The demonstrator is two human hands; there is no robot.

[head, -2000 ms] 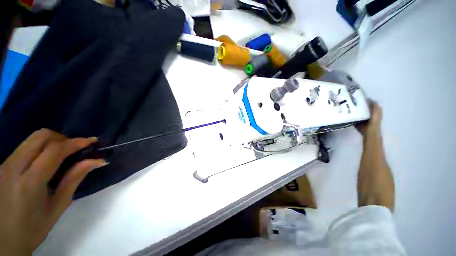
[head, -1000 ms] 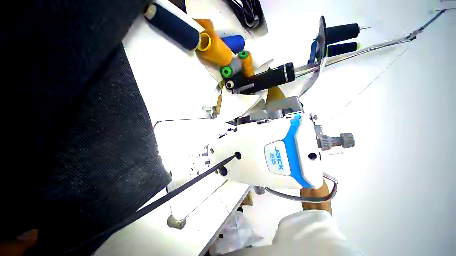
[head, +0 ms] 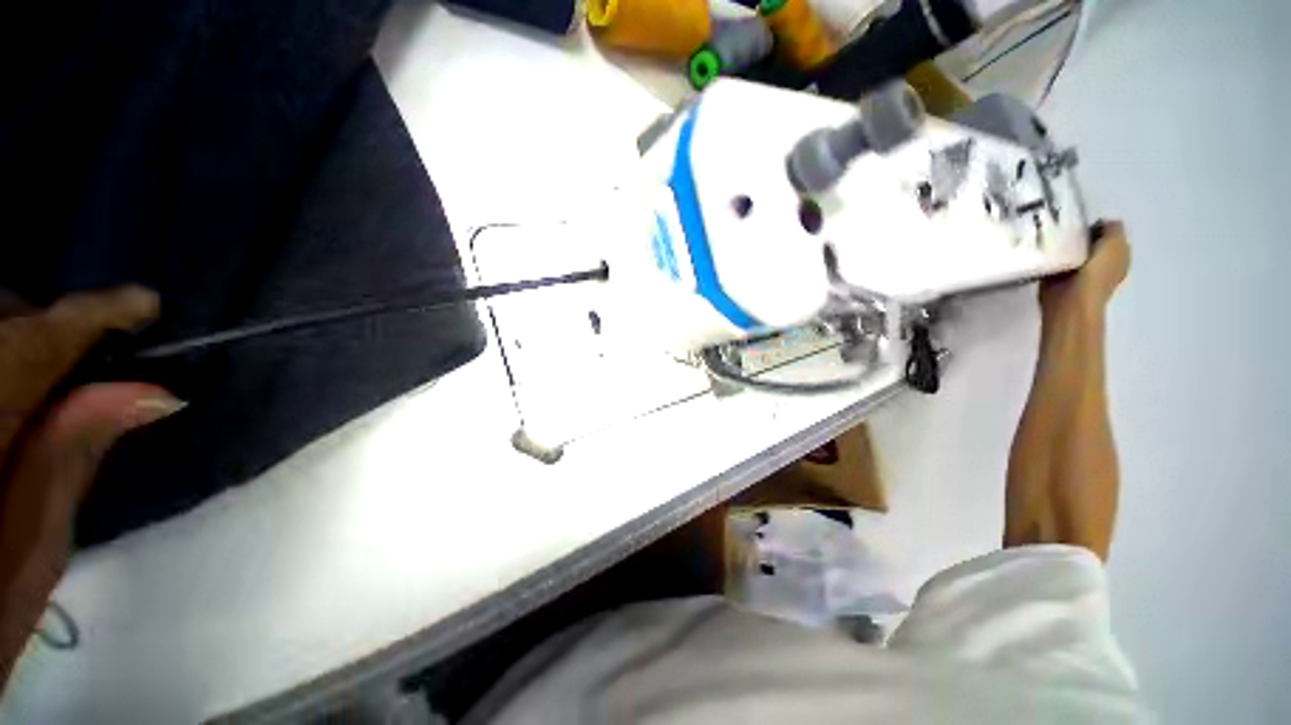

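Observation:
My left hand (head: 71, 383), cut off by the left edge, is shut on the dark handle of a long thin screwdriver-like tool (head: 354, 309). Its shaft crosses the dark garment (head: 269, 213) and its tip is at a small hole in the white sewing machine head (head: 765, 184) with the blue stripe. My right hand (head: 1104, 262) is curled round the head's far end; its fingertips and the handwheel are hidden. Needle-area metal parts (head: 864, 333) show along the head's near side.
Orange-yellow (head: 651, 24) and grey-green (head: 729, 50) thread spools lie behind the head, beside a black cylinder (head: 899, 43). The white table's front edge (head: 566, 560) slants across the picture. Below it are cardboard (head: 850, 467) and a white bag (head: 800, 560). A white wall is at right.
The view swung towards the head's blue-striped face and back. The tool tip stays at a hole in the head. My left hand is now further left in the picture; my right hand stays at the far end.

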